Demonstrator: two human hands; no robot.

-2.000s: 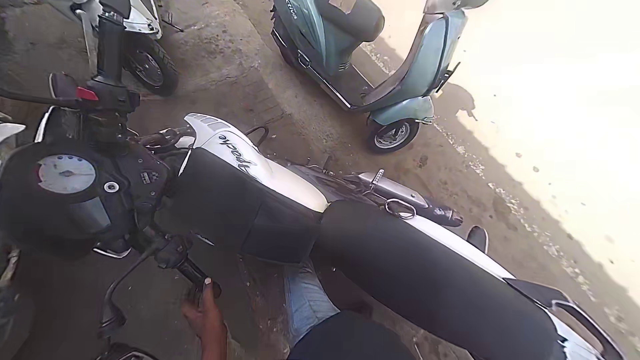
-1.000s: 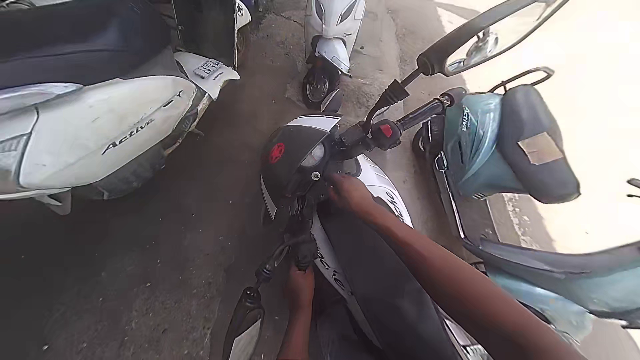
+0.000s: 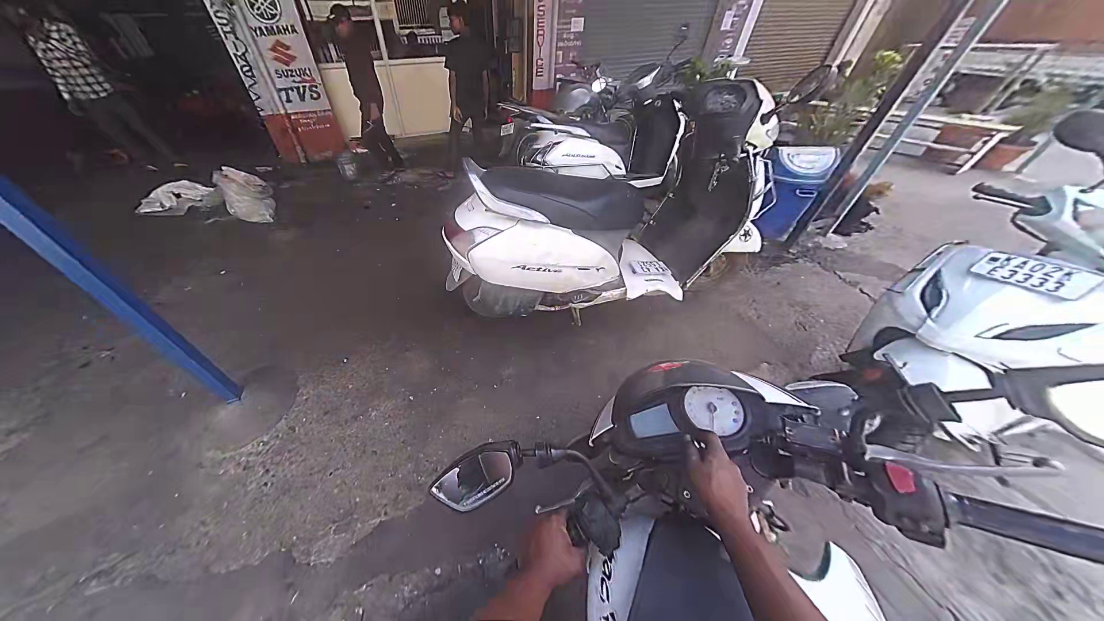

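Note:
A black and white motorcycle's instrument cluster (image 3: 677, 416) lies ahead of me, with a round white dial and a small display. My left hand (image 3: 552, 549) is closed around the left handlebar grip, beside the black switch housing (image 3: 595, 522); the grip itself is mostly hidden. Just below the dial, my right hand (image 3: 718, 483) reaches to the middle of the cockpit, its fingers bent; whether it holds a key cannot be seen. The right handlebar grip (image 3: 1026, 524) is free of any hand. A rear-view mirror (image 3: 474, 476) sticks out on the left.
White scooters (image 3: 552, 250) stand ahead, a silver one (image 3: 992, 319) close on the right. A blue post (image 3: 121, 297) slants at left. Several people stand by the shopfront; plastic sacks (image 3: 244, 194) lie on the ground. Behind the scooters is a blue box (image 3: 798, 185).
The view has swung up toward the shopfront. Two seconds ago only one hand showed, near the left grip; a second ago both hands were at the handlebar, as they are now.

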